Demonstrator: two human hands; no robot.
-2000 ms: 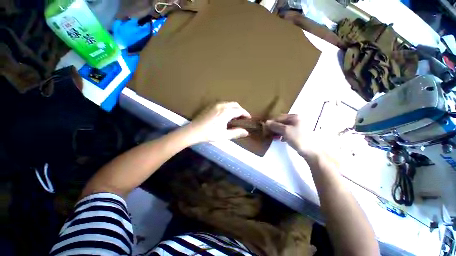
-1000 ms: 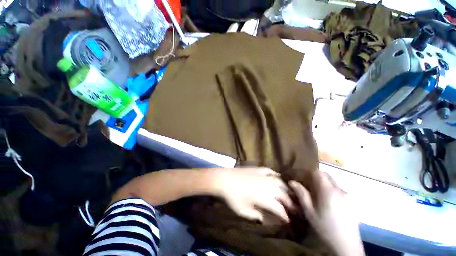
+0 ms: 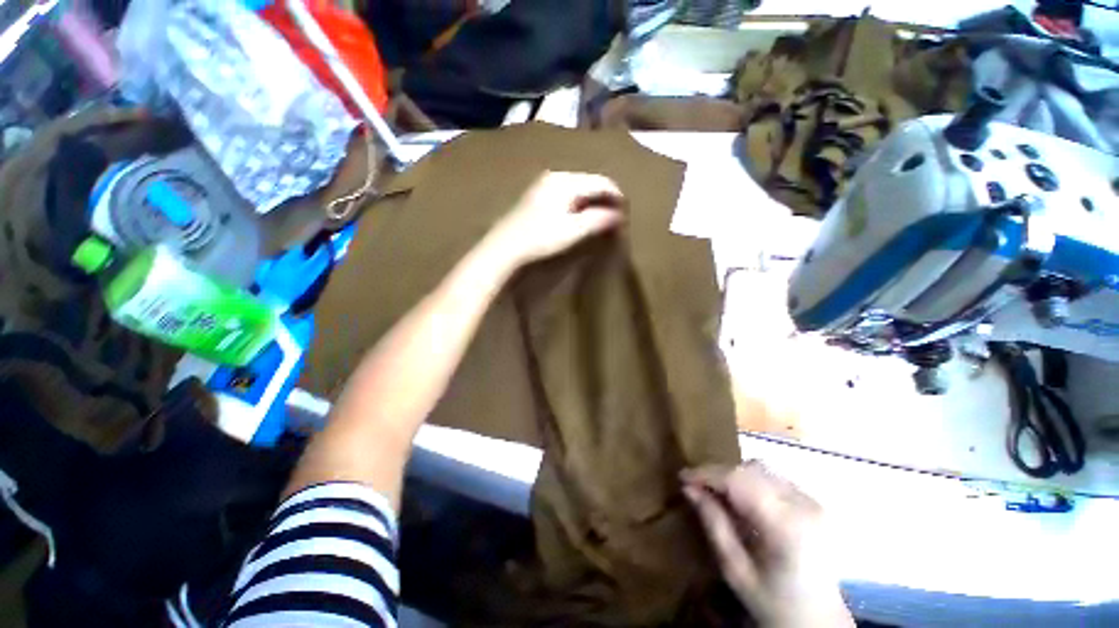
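A flat olive-brown cut panel [image 3: 430, 282] lies on the white table left of the sewing machine. A narrower brown garment piece [image 3: 595, 368] lies lengthwise over it and hangs down over the table's front edge. My left hand [image 3: 567, 216] pinches the far end of this piece, fingers bent. My right hand [image 3: 758, 528] pinches its right edge nearer to me, at the front of the table. The lower end of the piece is bunched and partly out of the picture.
The sewing machine head [image 3: 920, 233] stands right, with black-handled scissors [image 3: 1043, 423] behind the needle area. A small blue tool [image 3: 1039, 501] lies near the front edge. A green bottle [image 3: 184, 307], fan [image 3: 184, 209] and silvery bag [image 3: 246, 98] are left. Crumpled brown cloth [image 3: 816, 117] lies behind.
My left hand has moved from the bunched cloth at the front edge up to the far end of the narrower piece. My right hand stays near the front edge. The piece lies straighter and wider.
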